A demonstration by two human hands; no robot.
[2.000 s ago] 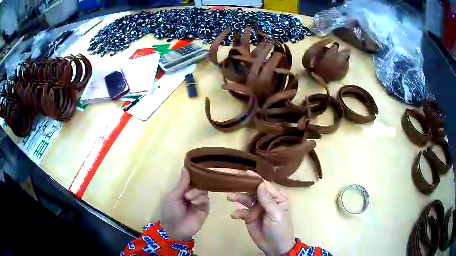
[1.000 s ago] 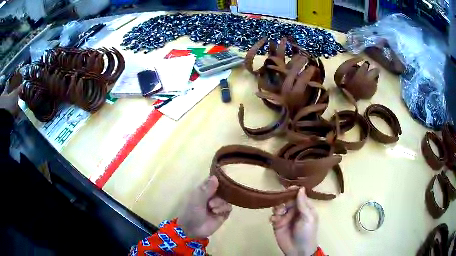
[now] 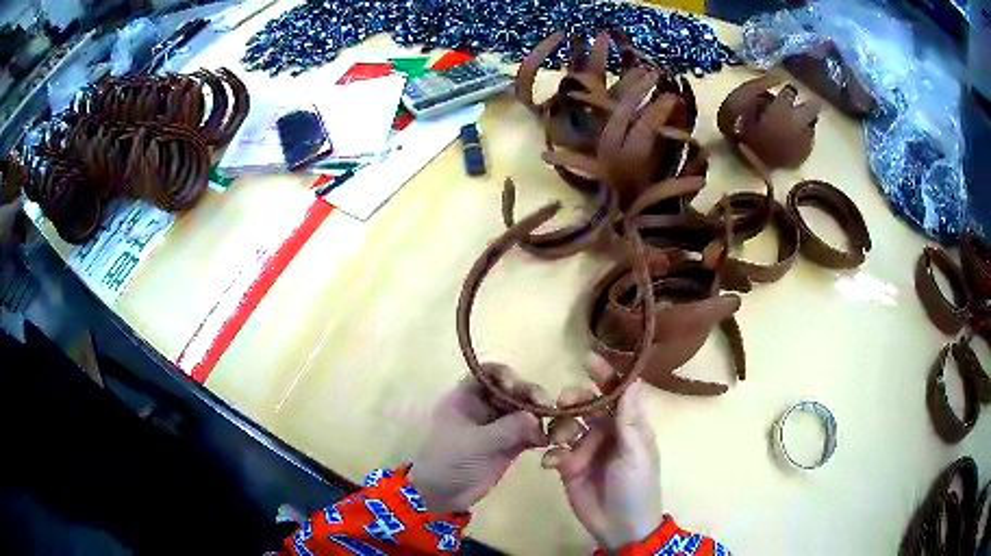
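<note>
A brown headband [image 3: 469, 315] is held edge-on as a thin open C, its open end pointing away from me and its curved middle near my fingers. My left hand [image 3: 473, 440] grips the lower left of the curve. My right hand [image 3: 614, 467] grips the lower right of it. The fingertips of both hands meet close together at the bottom of the band, and they partly hide it. The headband overlaps a loose headband pile [image 3: 625, 130] behind it.
Stacked headbands [image 3: 163, 141] lie at far left beside a phone [image 3: 302, 139], papers, a calculator [image 3: 456, 85] and a small black block [image 3: 472, 149]. A tape roll [image 3: 805, 436] lies at right. Nested headbands [image 3: 956, 391] line the right edge. Small shiny pieces [image 3: 478, 33] and plastic bags [image 3: 907, 152] lie behind.
The headband has turned from its broad side to edge-on, its open end now away from me. My hands have come together at its curved middle. A person's hand at far left is no longer visible.
</note>
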